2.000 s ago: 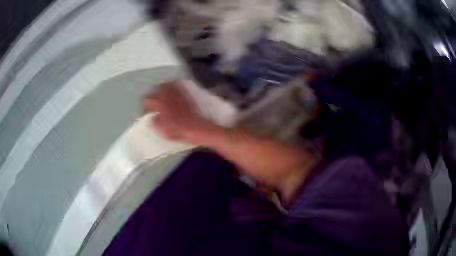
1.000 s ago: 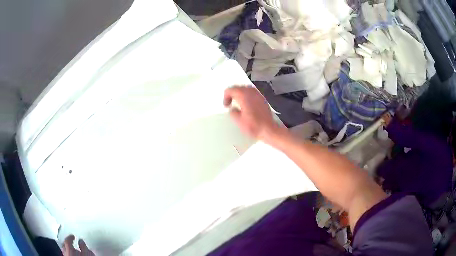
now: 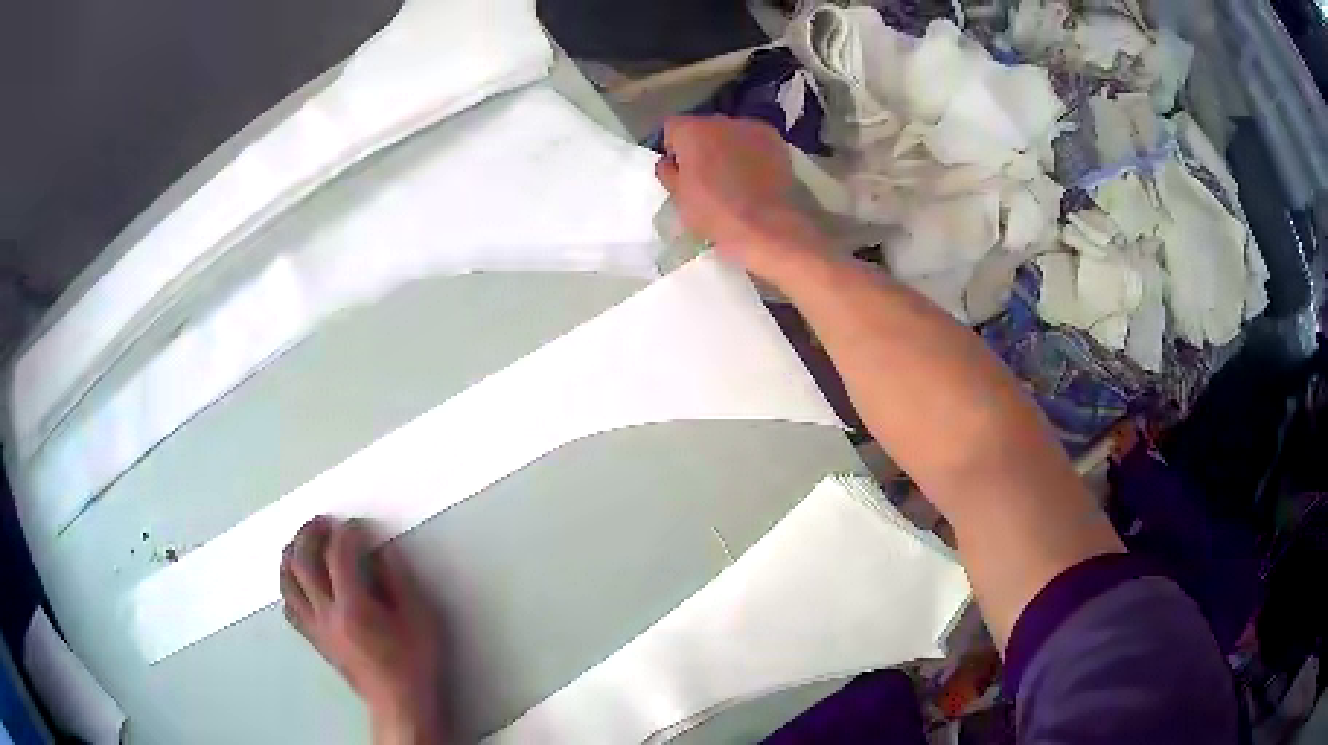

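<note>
A single white fabric panel (image 3: 583, 386) lies on the pale grey-green table (image 3: 626, 510), its wide end to the right. My left hand (image 3: 357, 604) rests on its narrow part with bent fingers, not visibly gripping it. My right hand (image 3: 728, 182) is at the wide end of the far-side white pieces (image 3: 495, 189), fingers curled in at their corner; whether it pinches cloth is hidden. A stack of cut panels (image 3: 787, 611) with layered edges lies along the near edge.
Another long white row with a folded-over end (image 3: 452, 66) lies along the far edge. A heap of white and blue-plaid scraps (image 3: 990, 189) is beyond the table's right end. A blue edge (image 3: 18, 699) and a white piece (image 3: 70, 684) show at the lower left.
My left hand has come into fuller view and moved right onto the single panel. My right hand has moved up to the far-side pieces. The single panel's outline now shows clearly.
</note>
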